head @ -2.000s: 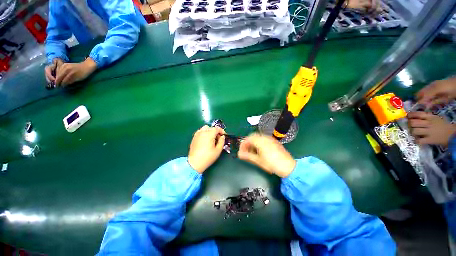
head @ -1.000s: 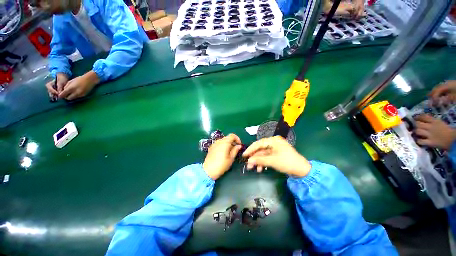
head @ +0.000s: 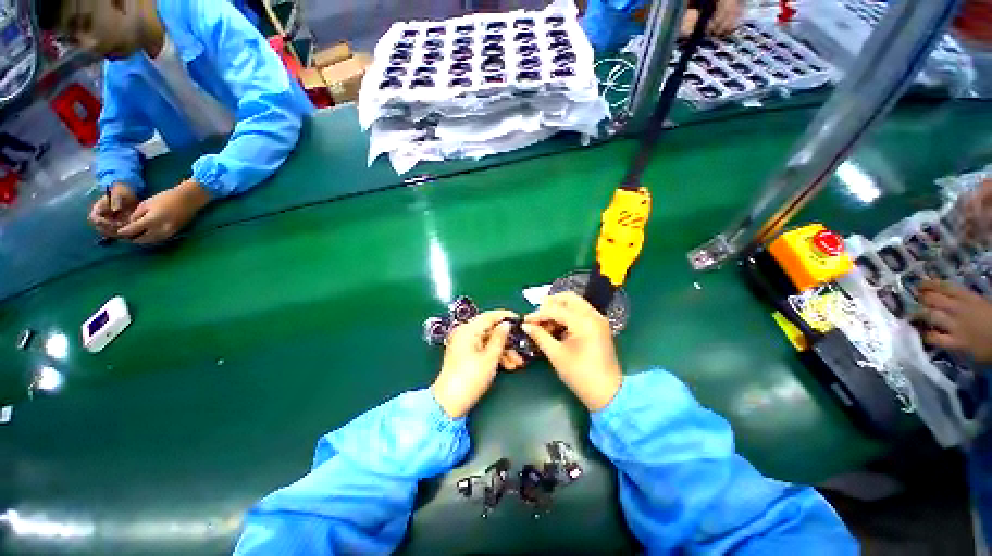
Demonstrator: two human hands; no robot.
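Observation:
My left hand and my right hand meet at the centre over the green belt. Between their fingertips is a small dark housing, mostly covered by the fingers. Two more round-looking dark housings with pale centres lie just left of my left hand. A loose pile of small wired components lies on the belt between my forearms. The yellow electric screwdriver hangs with its black nose over the screw dish, partly hidden behind my right hand.
A white device casing lies at left. Stacked parts trays stand across the belt. At right are a slanted metal post, an emergency stop button and a black case. One person works across at left; another person's hands are at right.
My right hand has come in against my left, fingertips together at the housing. Two housings now show left of my left hand. The view has shifted, and the component pile is more spread out.

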